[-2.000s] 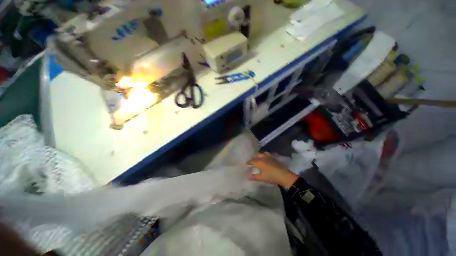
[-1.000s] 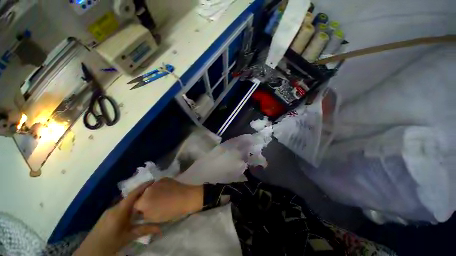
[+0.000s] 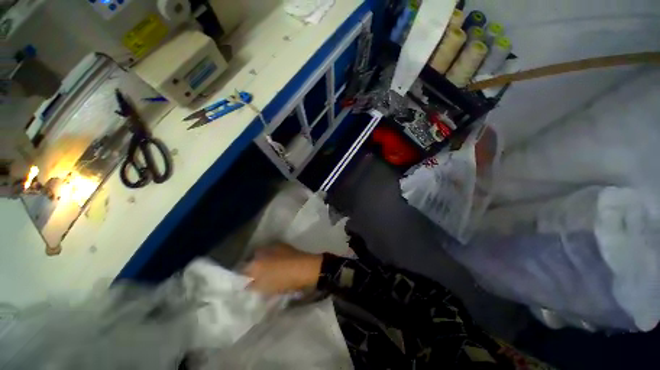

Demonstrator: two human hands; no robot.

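Observation:
A white strip of fabric [image 3: 213, 293] lies bunched over my lap at the lower left and is blurred by motion. My right hand [image 3: 281, 269] is at its right end, with the fingers closed on the white fabric. My left hand does not show; the blurred fabric fills the lower left. A pale cloth [image 3: 307, 336] covers my lap below my right hand.
Black scissors [image 3: 146, 160], blue thread snips [image 3: 218, 108] and a cream box [image 3: 181, 66] sit on the machine table [image 3: 192, 155]. The lit needle area [image 3: 71, 186] is at left. A dark side tray [image 3: 463, 101] holds thread cones; a plastic bag [image 3: 452, 191] hangs beside it.
My left hand, beside my right hand a second ago, is no longer visible. My right hand has moved slightly right, and blurred white fabric now spreads across the lower left.

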